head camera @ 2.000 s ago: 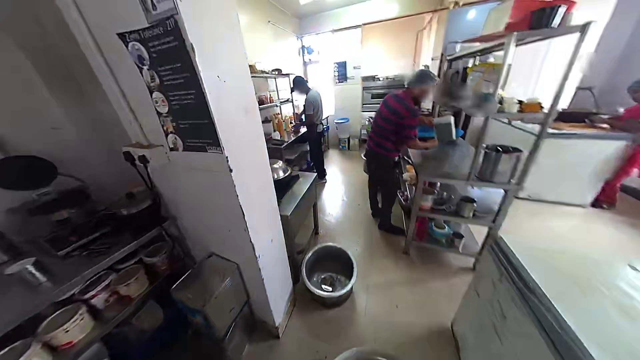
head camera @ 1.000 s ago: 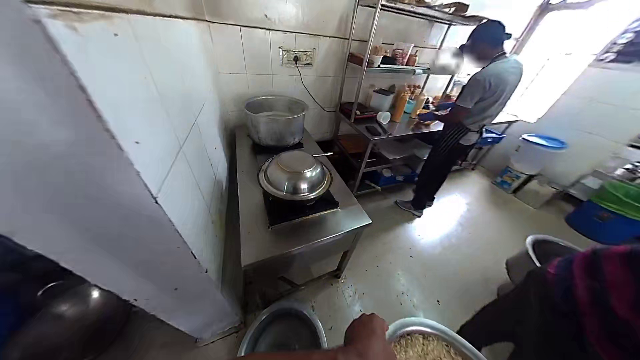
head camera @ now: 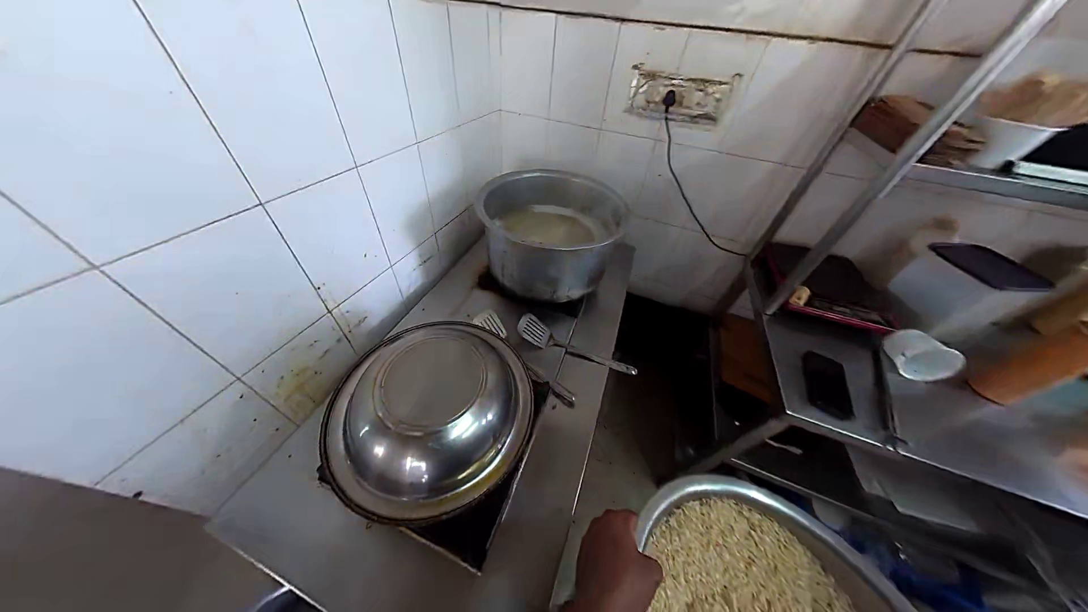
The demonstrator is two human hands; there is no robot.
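My left hand point(head camera: 614, 563) grips the left rim of a round metal basin point(head camera: 761, 493) at the bottom of the view, its fingers over the edge. The basin holds pale grains point(head camera: 735, 557) that look like rice. My right hand is out of view. Left of the basin, a steel bowl point(head camera: 433, 387) lies upside down on a wide round pan on a stove. Behind it stands a large metal pot point(head camera: 552, 255) with cloudy liquid inside. Two slotted metal spatulas point(head camera: 537, 331) lie on the steel counter point(head camera: 561, 442) between the bowl and the pot.
Tiled walls meet behind the pot, with a wall socket point(head camera: 680, 95) and a hanging cable point(head camera: 680, 170). On the right is a metal rack point(head camera: 922, 136) with a steel shelf that bears a dark phone-like object point(head camera: 826, 384), a white dish point(head camera: 922, 355) and containers. A dark gap separates counter and rack.
The view has moved from the wider room to the stove corner. My left hand and the grain basin were at the bottom edge one second ago; the basin now shows beside the counter.
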